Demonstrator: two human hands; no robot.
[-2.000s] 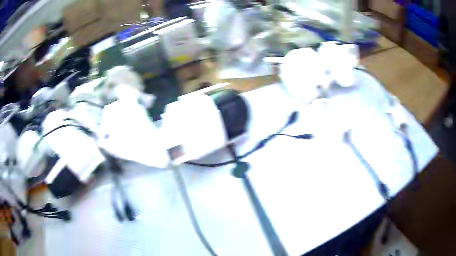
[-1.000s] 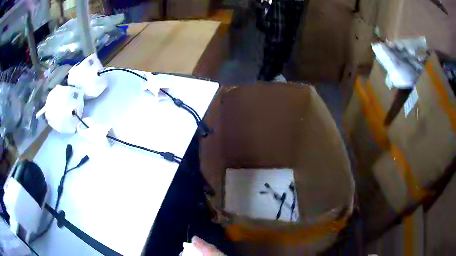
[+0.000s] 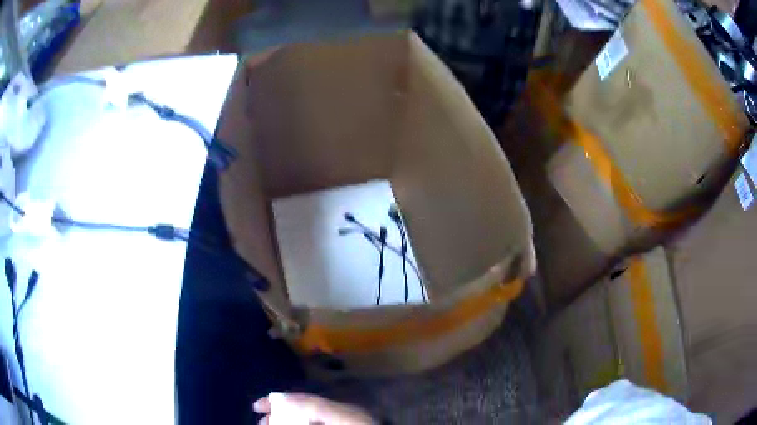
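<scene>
My right hand [image 3: 319, 411] is at the bottom edge, cut off, with its fingertips pointing left. A white patch shows at its fingers; I cannot tell whether it is a held object or glare. My left hand is out of the picture. A large open brown carton [image 3: 328, 124] stands beside the table, just beyond my hand. On a white surface [image 3: 319, 249] inside it lie several black cable ends [image 3: 382, 249]. On the white-covered table [image 3: 108, 307] at left, black cables [image 3: 108, 225] with white in-line blocks [image 3: 37, 217] run toward the right edge, some ends hanging over it.
Taped brown cartons [image 3: 647, 133] stand at right, with another taped carton [image 3: 643, 324] below them. White cloth [image 3: 635, 405] shows at the bottom right. Part of a white camera [image 3: 21, 120] is at the far left. A dark area lies between table and carton.
The view has turned right and down, so the table and carton sit further left. The black-fronted camera at left has left the picture. My right hand shows a little more.
</scene>
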